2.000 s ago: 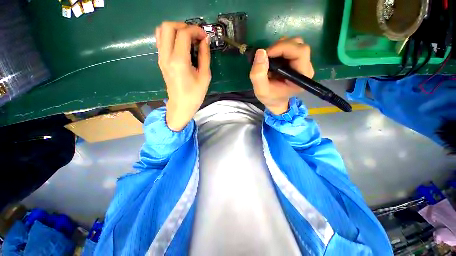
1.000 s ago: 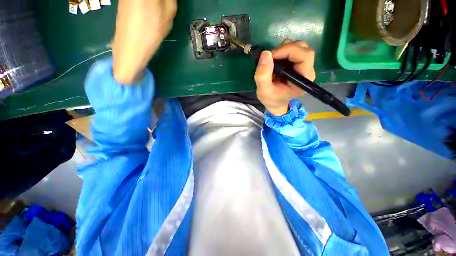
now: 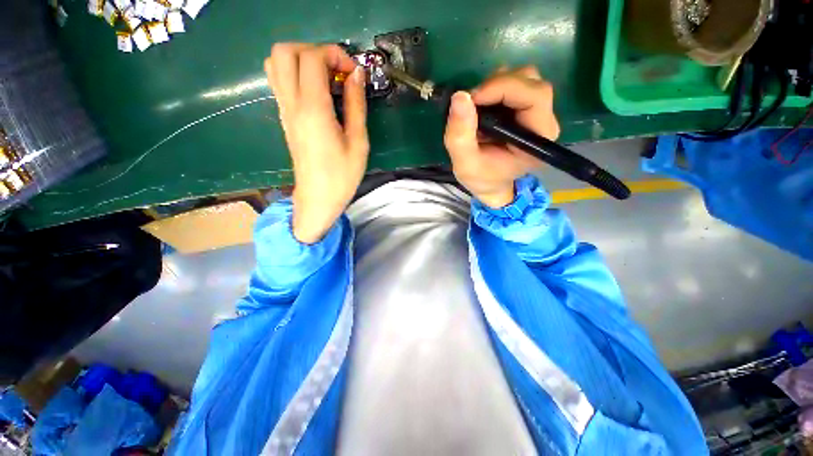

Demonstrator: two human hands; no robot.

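Note:
The dark metal fixture (image 3: 406, 55) lies on the green mat. A small white-silver module (image 3: 374, 68) sits in it, partly covered by my left fingertips. My left hand (image 3: 323, 125) is at the fixture's left side, thumb and index finger pinched together. The thin solder wire (image 3: 192, 126) runs over the mat into this hand. A small orange-gold bit shows by the fingertips; I cannot tell whether it is held. My right hand (image 3: 504, 129) grips the black soldering iron (image 3: 557, 155). Its metal tip points left into the fixture, at or very near the module.
Loose white and gold parts (image 3: 151, 20) lie at the upper left. Stacked clear trays (image 3: 45, 125) stand at the left edge. A green tray (image 3: 613, 76) at the right holds a round brownish pot (image 3: 679, 37) and black cables. A blue sleeve or smock (image 3: 744, 191) is at the right.
My left hand was raised and blurred left of the fixture one second ago; it has come back to the fixture. My right hand has hardly moved. The view has shifted slightly, showing more loose parts.

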